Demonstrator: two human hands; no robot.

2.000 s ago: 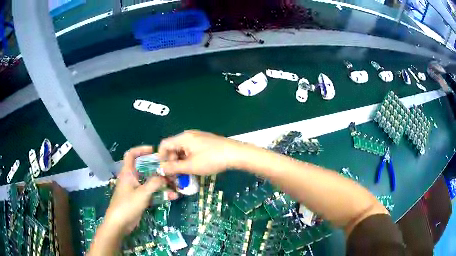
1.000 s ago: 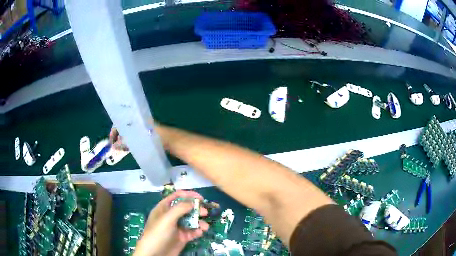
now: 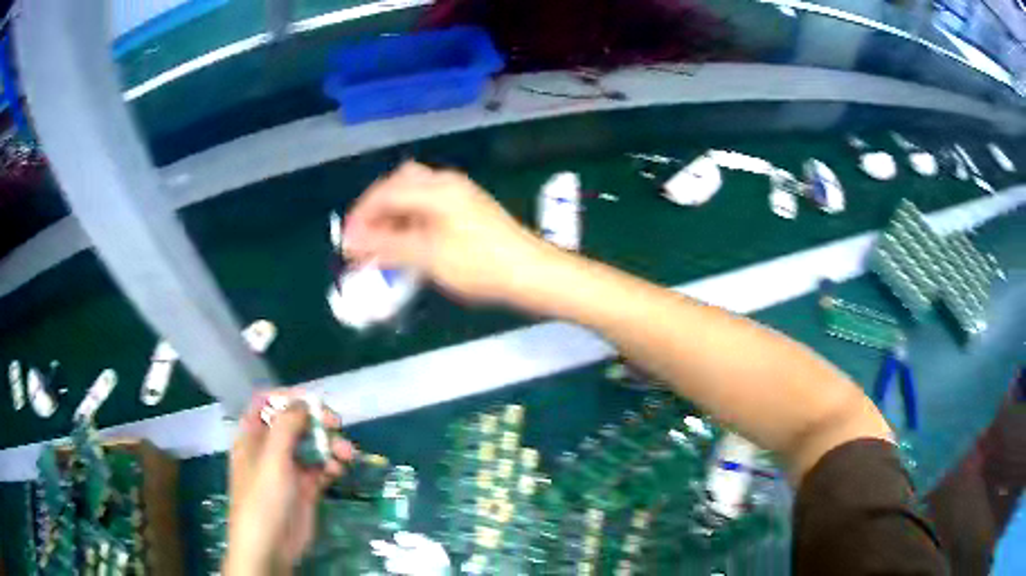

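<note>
My right hand is over the belt, blurred, with its fingers at the upper edge of a white housing with a blue area; the housing appears held. My left hand is above the bench at lower left, closed around a small green-and-white piece, probably a small circuit board; the fingers hide part of it. Green PCB strips with tan edges lie piled on the bench in front. Another white housing lies at the pile's right side.
A grey post rises at the left. A pale rail divides belt and bench. White housings and plates, such as one housing, lie along the belt. A board carton, blue basket, PCB panels and blue nippers are around.
My right hand has moved from behind the post, at the left of the belt, right and up to the middle, now with a white housing. My left hand still holds its small piece. The view has shifted.
</note>
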